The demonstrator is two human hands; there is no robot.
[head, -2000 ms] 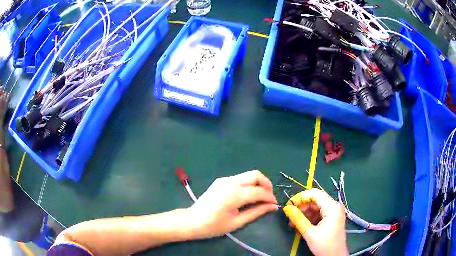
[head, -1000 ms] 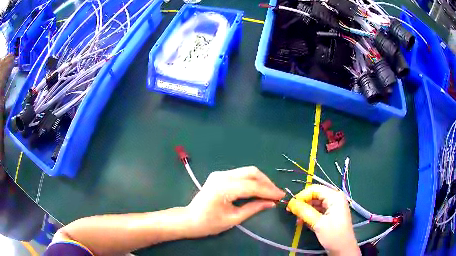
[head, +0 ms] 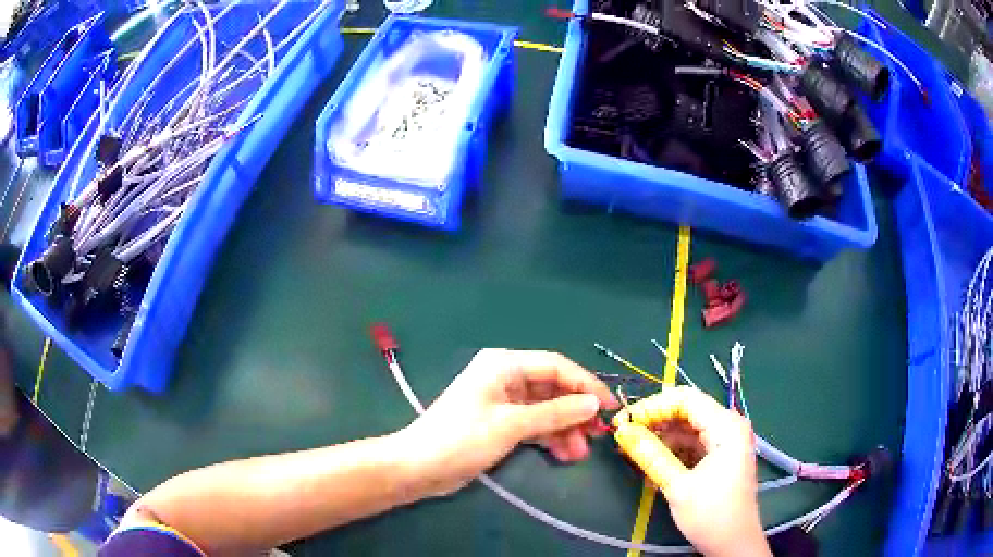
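Observation:
My left hand (head: 517, 419) and my right hand (head: 697, 457) meet at the front centre, fingertips close together around thin wire ends (head: 609, 422) with something small and red between them. My right thumb and forefinger have yellow coverings. The harness (head: 819, 471) lies beside my right hand, with thin coloured wires fanning out behind the fingers. A grey cable (head: 534, 511) curves under my left hand; its red connector (head: 383, 338) lies left of that hand. The exact join between the fingertips is too small to tell.
Loose red connectors (head: 719, 296) lie right of the yellow line (head: 679, 305). A harness bin (head: 185, 294) stands left, a small parts bin (head: 463, 163) with a clear bag at back centre, a black housings bin (head: 719, 207) behind right, another bin (head: 920, 359) far right.
My left fingers have curled and shifted at the wire ends, now with a red bit by them. My right hand stays pinched close by. The bins and bench sit slightly further left in view.

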